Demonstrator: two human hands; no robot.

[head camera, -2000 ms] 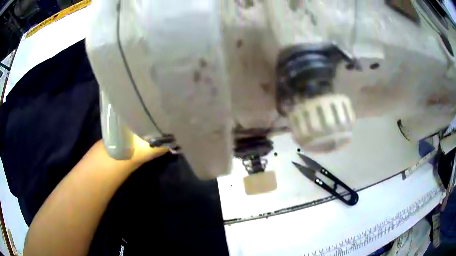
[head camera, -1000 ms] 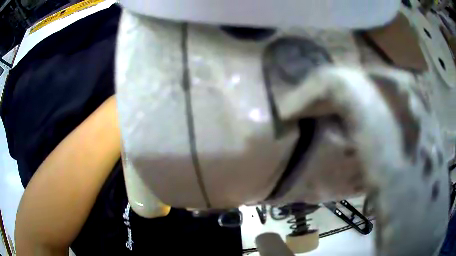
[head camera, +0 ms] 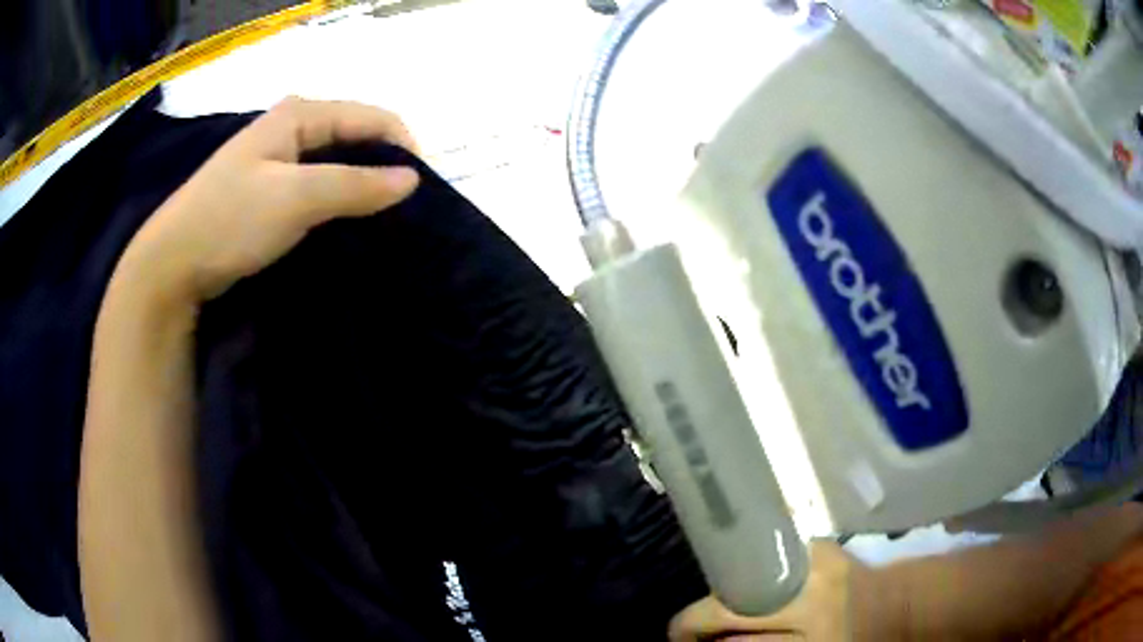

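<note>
A large black garment [head camera: 339, 376] lies on the white table, with a ruched waistband at its right edge and small white lettering low down. My left hand [head camera: 301, 176] is at the garment's far edge, thumb and fingers on the cloth with a fold of it between them. My right hand [head camera: 783, 615] is at the lower right, at the near end of the ruched band, partly hidden by the machine lamp [head camera: 689, 426] and cut off by the bottom edge; its fingertips are not clear.
The cream sewing machine head [head camera: 1003, 314] with a blue brother badge stands at the right, its lamp on a bendable metal neck [head camera: 587, 138]. A yellow measuring tape [head camera: 163, 63] runs along the table's far left edge. Colourful items lie at the top right.
The view has shifted, so the brother badge and the whole lamp now show. My left hand has come out from behind the machine head onto the far cloth. My right hand has come into view.
</note>
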